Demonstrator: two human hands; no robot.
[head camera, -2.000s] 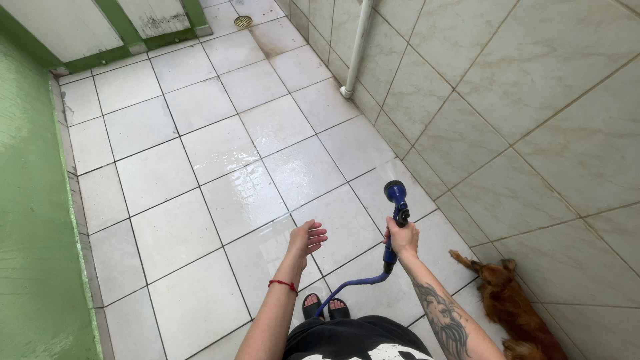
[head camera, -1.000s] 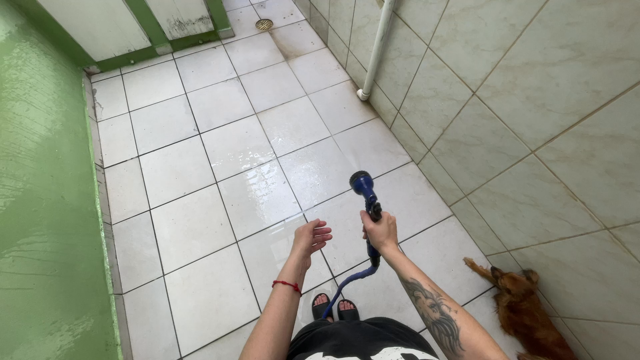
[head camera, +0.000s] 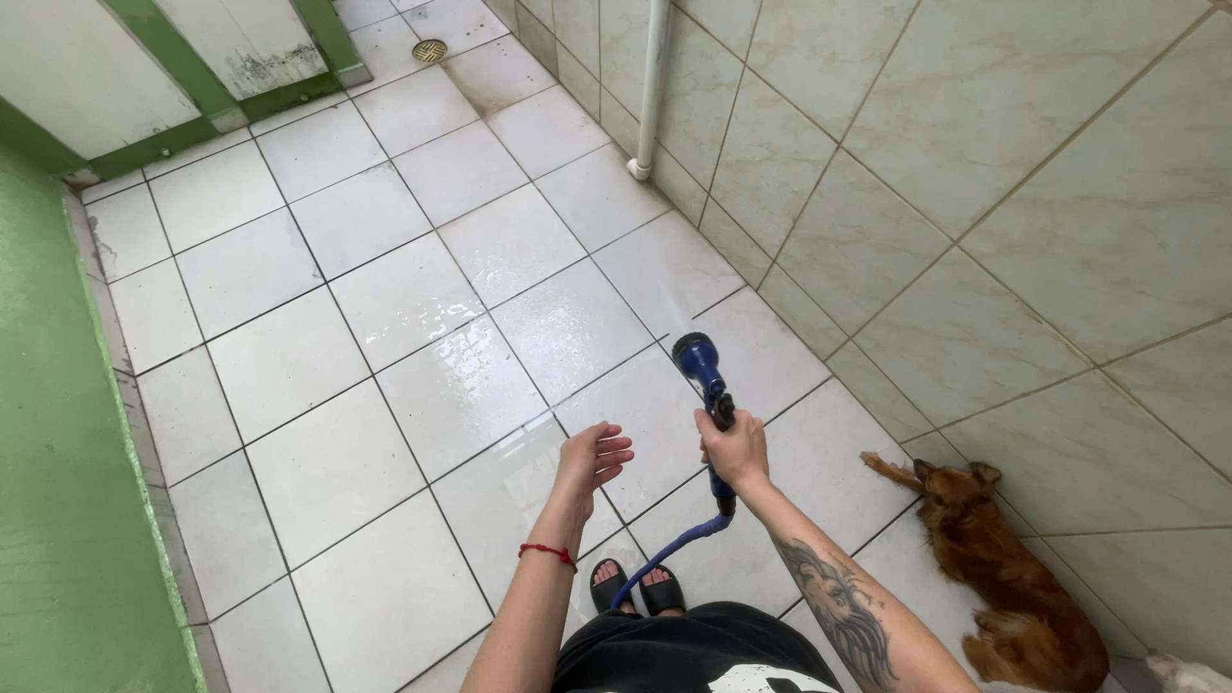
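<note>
My right hand (head camera: 736, 448) is closed around the grip of a blue hose spray nozzle (head camera: 700, 361), whose black-rimmed head points up and away over the floor. A faint spray leaves the head. From the grip's lower end a blue fabric-covered hose (head camera: 674, 549) curves down past my feet. My left hand (head camera: 592, 457), with a red cord bracelet on the wrist, hovers left of the nozzle, fingers apart and holding nothing. Below both hands the white tile floor (head camera: 452, 366) is wet and shiny in the middle.
A reddish-brown dog (head camera: 1011, 577) lies against the tiled wall (head camera: 962, 318) at the right. A white pipe (head camera: 653, 96) runs down that wall. Far off is a round floor drain (head camera: 429, 50). A green wall (head camera: 77, 433) stands at left, green-and-white door panels (head camera: 207, 67) at the back.
Between the first and middle frames the nozzle swung left; it now points up and slightly left. My right hand keeps hold of it. The left hand stays raised and empty.
</note>
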